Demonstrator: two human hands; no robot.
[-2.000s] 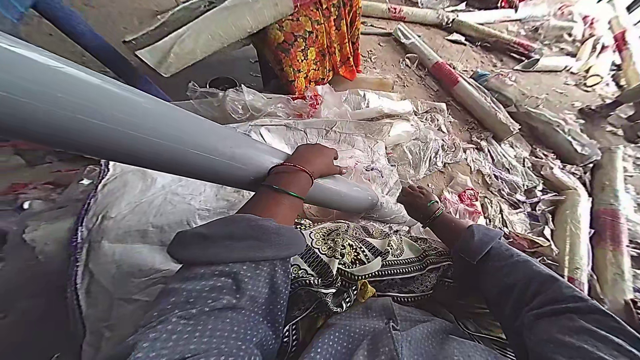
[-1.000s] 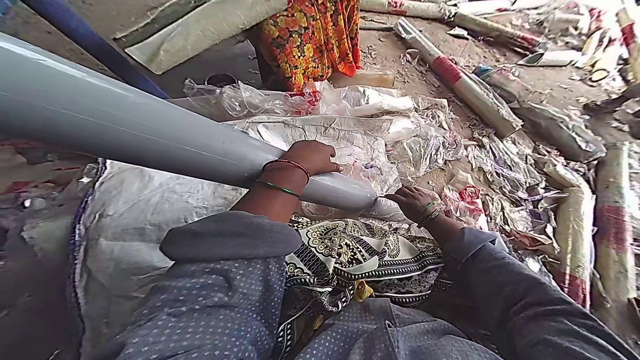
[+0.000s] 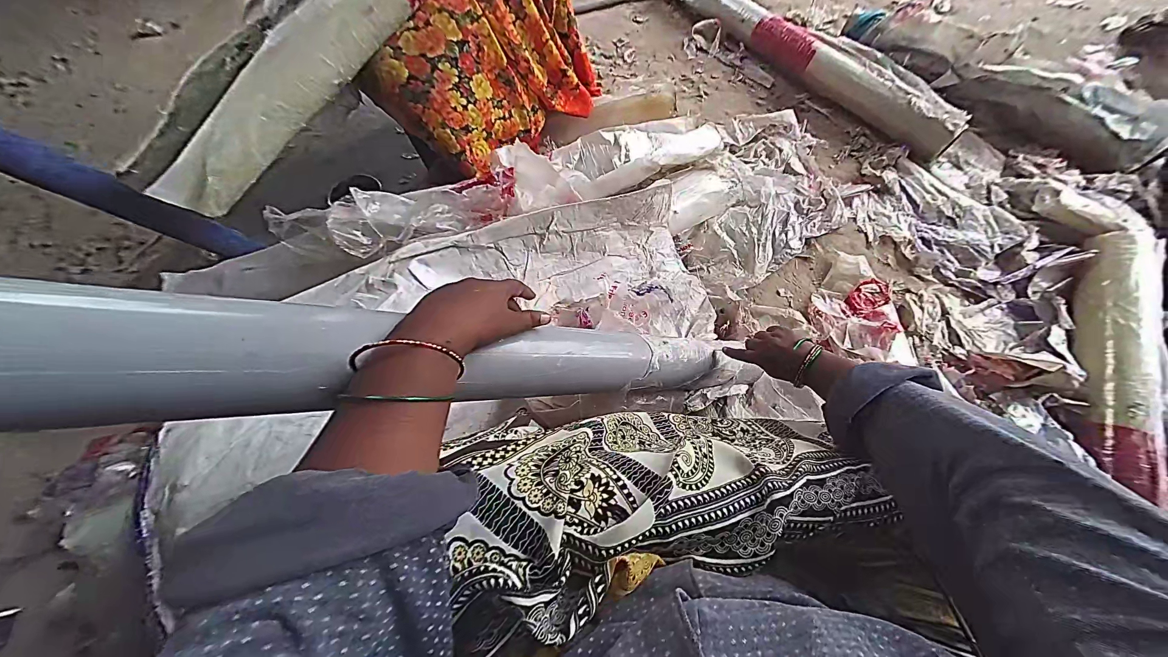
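Note:
A long grey plastic roll or pipe [image 3: 228, 356] runs from the left edge across to above my lap. My left hand [image 3: 467, 315] rests on top of it, palm down, thumb pointing right; its underside is hidden. Clear plastic film [image 3: 680, 361] wraps the right end of the roll. My right hand [image 3: 771, 354] is at that end, its fingertips on a gathered bit of film. Beneath the roll lies a white woven sheet [image 3: 593, 265] with some printing. A black, white and yellow patterned cloth [image 3: 584, 484] covers my lap.
Crumpled clear plastic [image 3: 762, 219] and scraps lie ahead and to the right. Wrapped tubes with red bands lie at the upper right [image 3: 830, 68] and right edge [image 3: 1118, 338]. A person in orange floral cloth [image 3: 474, 73] is ahead. A blue pole [image 3: 119, 196] slants at left.
The grey roll now lies more level across the view, where it sloped down to the right before. My left hand stays on it and my right hand stays at its end.

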